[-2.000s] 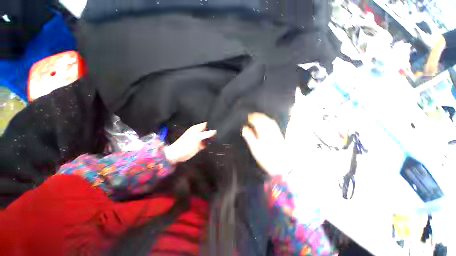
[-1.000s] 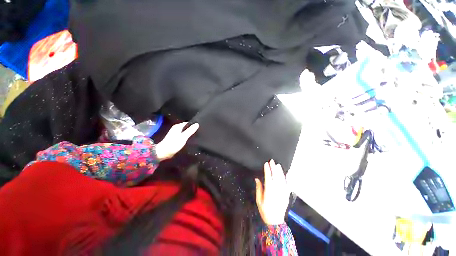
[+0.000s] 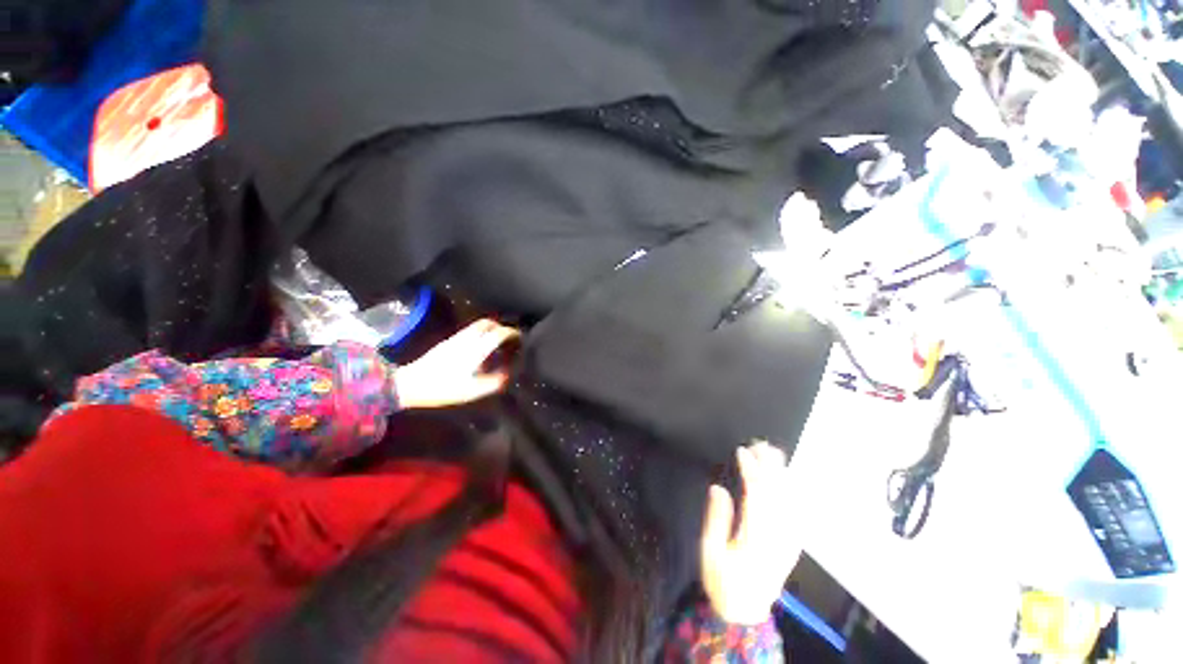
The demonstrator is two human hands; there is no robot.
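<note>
A large black fabric piece (image 3: 519,195) spreads from the top of the view down to my lap, and its other face shows tiny white sparkles. My left hand (image 3: 461,367) is at the fabric's near edge, left of centre, with its fingertips on the cloth and the edge between them. My right hand (image 3: 749,534) lies at the fabric's lower right, by the table's front edge, with thumb and fingers apart. It holds nothing that I can see.
The white machine table (image 3: 843,506) is at right, overexposed, with black shears (image 3: 924,467), red-handled snips (image 3: 872,387), a control panel (image 3: 1121,516) and a yellow item (image 3: 1046,623). Clear plastic (image 3: 324,305) lies by my left forearm. A red-and-white seat (image 3: 156,123) is at upper left.
Since the first frame both hands have moved apart, the right one down toward the table's edge. The cloth between them is now spread flatter. In the last second the right hand shifted slightly right and down.
</note>
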